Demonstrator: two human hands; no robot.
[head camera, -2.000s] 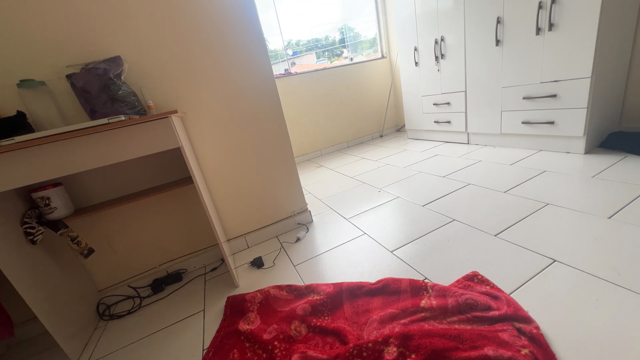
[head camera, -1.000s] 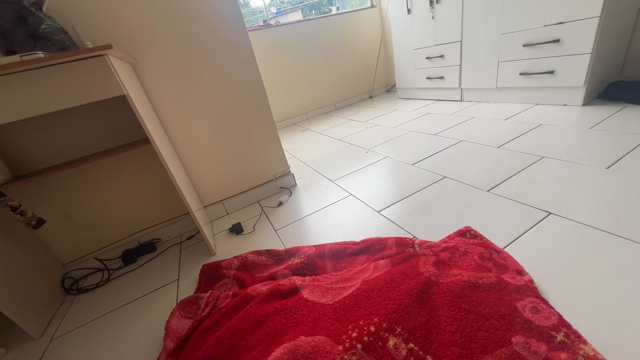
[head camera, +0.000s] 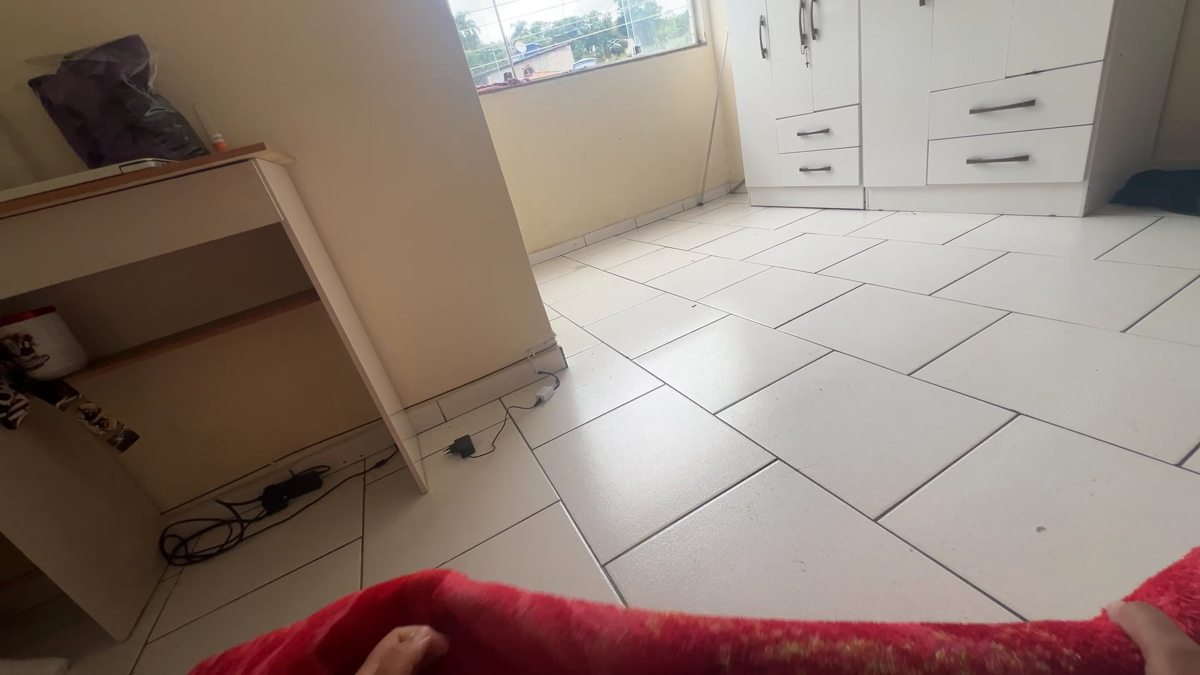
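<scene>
A red plush blanket (head camera: 712, 642) with a faint yellowish pattern stretches across the bottom of the view, its upper edge sagging between two raised ends. Near the bottom, left of centre, my left hand (head camera: 405, 651) grips the blanket, with a fold of it rising above the fingers. At the lower right corner my right hand (head camera: 1151, 636) holds the other end. Only parts of both hands show; the rest is cut off by the frame's edge. Most of the blanket lies below the view.
A desk (head camera: 342, 328) stands at left, holding a plastic-wrapped dark bundle (head camera: 117, 103). Black cables (head camera: 234, 516) and a small adapter (head camera: 461, 446) lie on the tiled floor (head camera: 872, 422). A white wardrobe (head camera: 895, 112) stands at the back, near a dark blue cloth (head camera: 1161, 190).
Both hands have come into view, holding the blanket. Its upper edge is now stretched wide across the bottom, where before it was a rumpled mound with no hands visible.
</scene>
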